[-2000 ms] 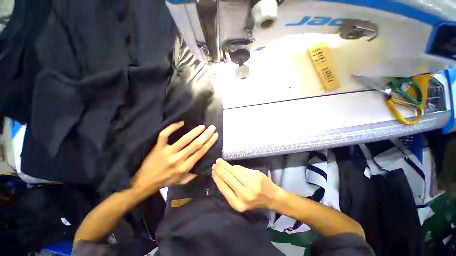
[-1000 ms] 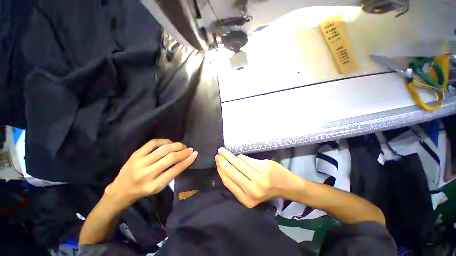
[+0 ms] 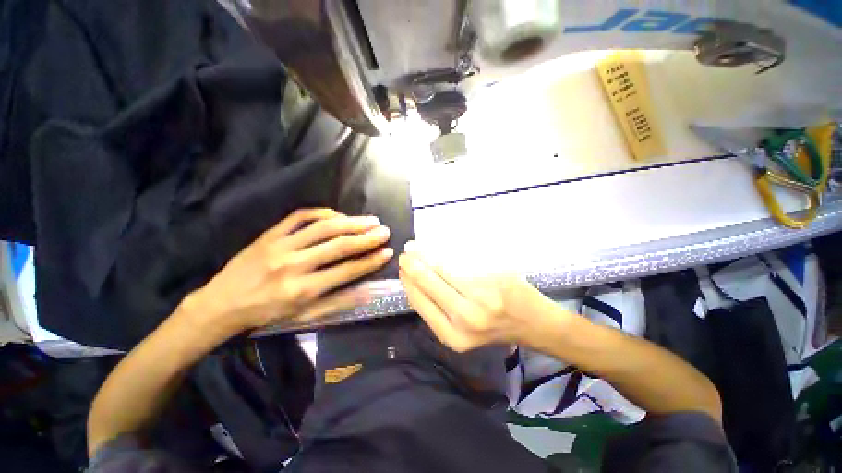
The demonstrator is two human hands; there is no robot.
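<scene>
A black garment piece covers the left of the machine bed and runs up under the presser foot area, which is blurred by bright lamp light. My left hand lies flat on the cloth near the table's front edge, fingers pointing right. My right hand holds the cloth's right edge between thumb and fingertips at the front of the bed. The needle itself cannot be made out in the glare.
A yellow marked strip lies on the machine bed. Snips with green and yellow handles lie at the right end. The white machine head is above. White-and-black garment pieces lie below the table edge at right.
The black cloth has moved up toward the needle, and its near end no longer hangs over the front edge between my hands. Both hands have moved up with it. The camera view has shifted slightly.
</scene>
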